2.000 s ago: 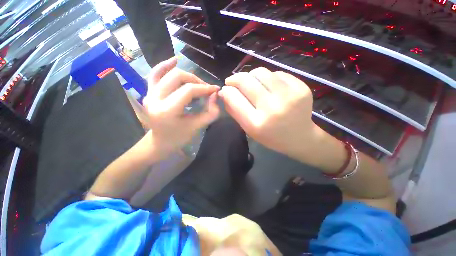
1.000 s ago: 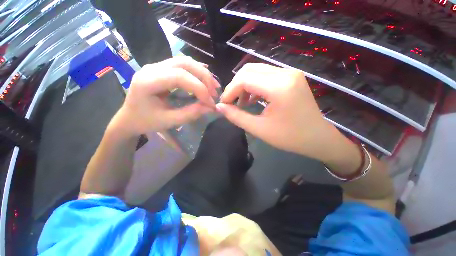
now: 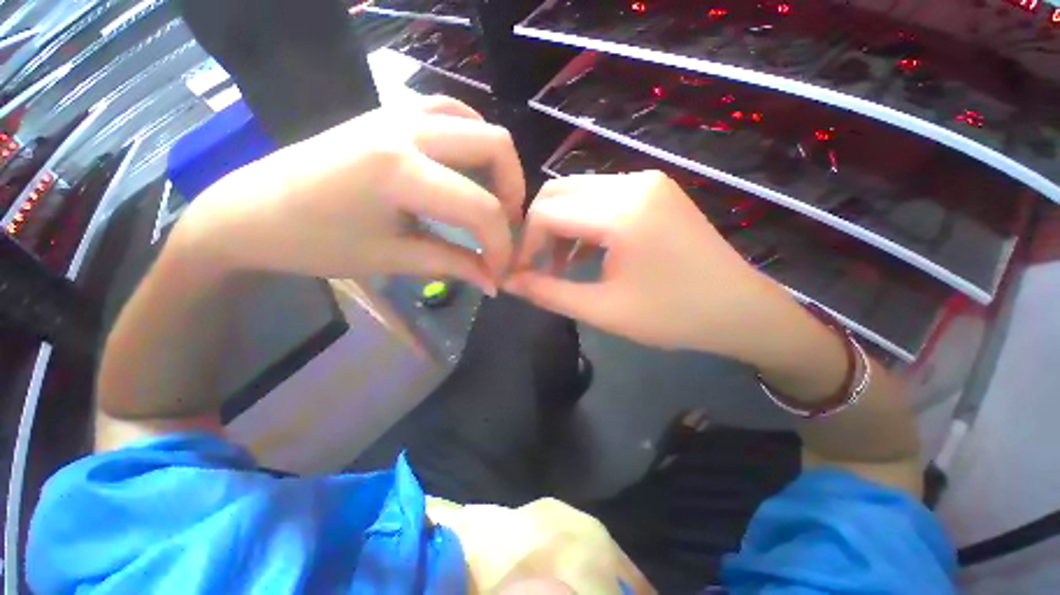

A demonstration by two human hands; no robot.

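Observation:
My left hand (image 3: 384, 203) and my right hand (image 3: 651, 262) are raised in front of me, thumbs and forefingers pinched, their fingertips meeting or almost meeting near the middle of the view. I cannot make out whether anything tiny is between them. A dark red cord and a thin silver bangle (image 3: 858, 378) circle my right wrist. The black tray or lid (image 3: 273, 320) lies at the left on a pale box (image 3: 337, 401), partly hidden by my left forearm. Neither hand touches it.
Rack shelves (image 3: 767, 174) with red lights and dark units stand at the right, more racks (image 3: 70, 140) at the left. A blue stool (image 3: 215, 151) and a dark upright shape (image 3: 285, 70) are beyond my left hand. A small yellow-green spot (image 3: 436, 288) shows low between box and knee.
My left forearm has swung out to the left and the hand has turned over more of the tray. The joined fingertips are slightly lower. The dark upright shape has shifted left.

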